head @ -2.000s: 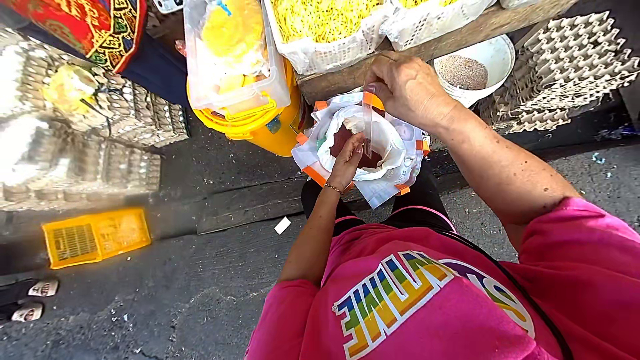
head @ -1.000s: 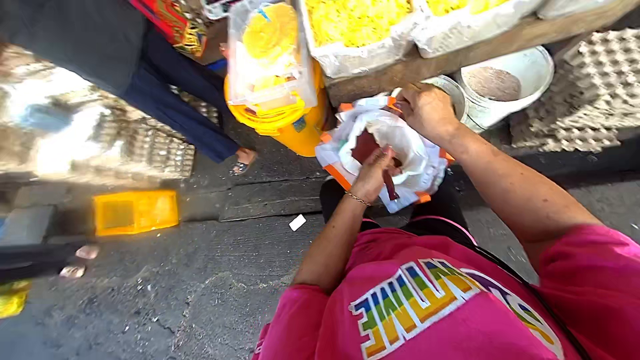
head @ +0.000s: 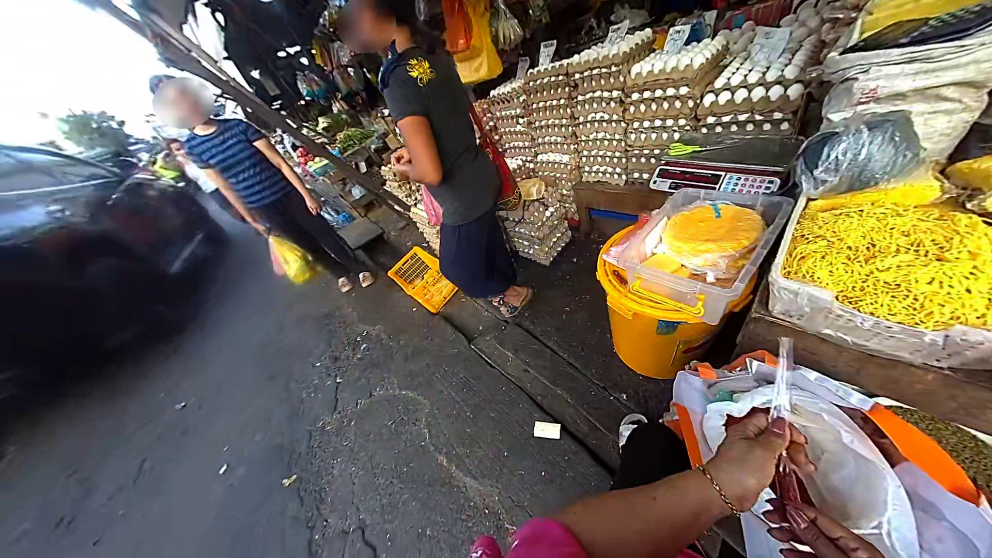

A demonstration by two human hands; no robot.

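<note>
My left hand [head: 756,457], with a bracelet at its wrist, grips a narrow clear plastic bag [head: 783,380] near its middle; the open-looking upper end sticks up above the fingers. Reddish-brown contents show in the lower part of the bag. My right hand [head: 825,535] is at the lower edge of the view, its fingers against the filled lower part; whether they grip it is hard to tell. Both hands are over a white sack [head: 845,457] with orange trim, its mouth lined with thin white material.
A yellow bucket [head: 659,341] carries a clear plastic bin [head: 728,291]. Yellow noodles fill a lined crate [head: 868,333] at right. Behind are a digital scale [head: 717,180] and stacked egg trays [head: 604,116]. Two people stand near a yellow crate [head: 422,279]; a dark car [head: 93,256] is at left.
The view has swung up and left to the street. The right hand has moved from the sack's far rim to below my left hand. The narrow bag now stands upright in the left hand.
</note>
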